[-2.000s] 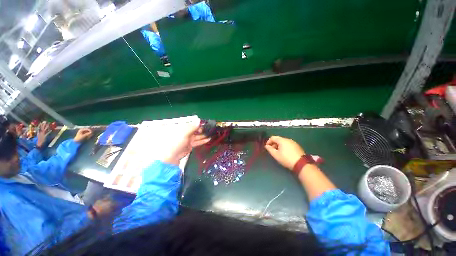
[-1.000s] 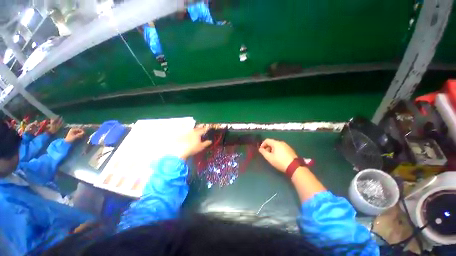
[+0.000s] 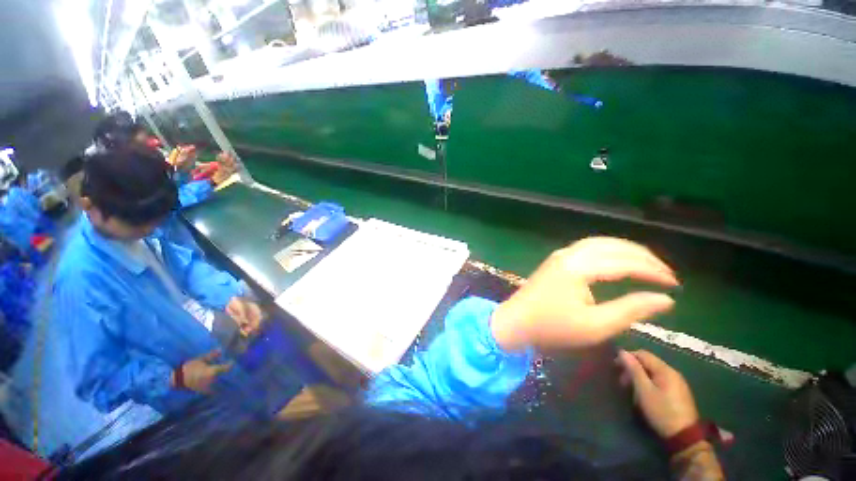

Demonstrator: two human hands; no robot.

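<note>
My left hand (image 3: 587,293) is raised over the bench near the belt edge, thumb and fingers apart, with nothing seen in it. My right hand (image 3: 657,390) is lower and to the right, wearing a dark red wrist band. Its fingertips are together; whether they hold a strand is too blurred to tell. Red wires (image 3: 588,368) lie on the dark green bench between the hands. A few tiny shiny pieces of the heap (image 3: 536,380) show beside my left sleeve; the rest is hidden behind my arm.
A white compartment tray (image 3: 375,291) lies left of my hands, with a blue bin (image 3: 321,222) beyond it. A chipped white edge (image 3: 723,353) borders the green conveyor. A black fan (image 3: 818,434) stands at the far right. A person in a blue smock (image 3: 117,301) sits at left.
The view has swung left, showing more of the neighbouring person. My left hand has risen and opened above the bench. The dark bundle between my hands no longer shows clearly.
</note>
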